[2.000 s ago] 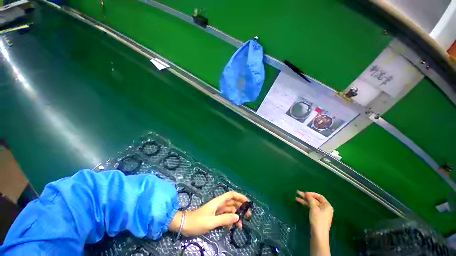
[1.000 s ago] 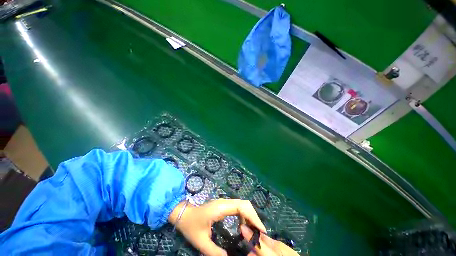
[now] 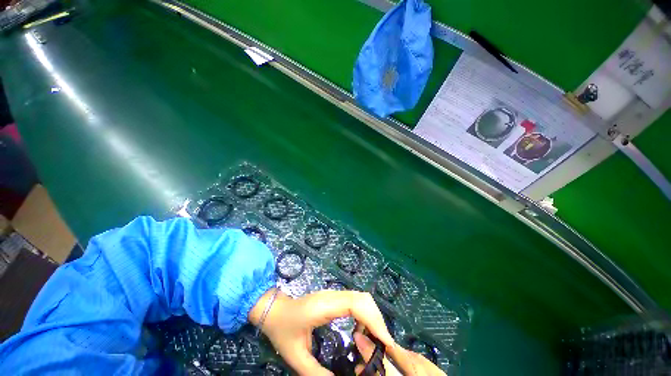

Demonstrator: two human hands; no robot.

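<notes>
A clear blister tray [image 3: 445, 316] lies on the green bench, with black ring parts [image 3: 290, 264] in its round pockets. My left hand [image 3: 316, 323], in a blue sleeve, is over the tray's near part, its thumb and fingers curved around a black ring part [image 3: 374, 360]. My right hand [image 3: 412, 361] meets it at the bottom edge, mostly cut off, with fingertips at the same black part. The fingers hide much of the part.
A glossy green bench [image 3: 147, 95] runs to the far left. A blue cloth or bag [image 3: 393, 62] and an instruction sheet [image 3: 471, 95] hang on the green panel. Stacked trays [image 3: 614, 349] stand at bottom right. A brown carton [image 3: 45, 224] is at left.
My right hand has come from the right, away from my left hand, to meet it at the black part. The view has shifted, and the panel items sit higher and further right.
</notes>
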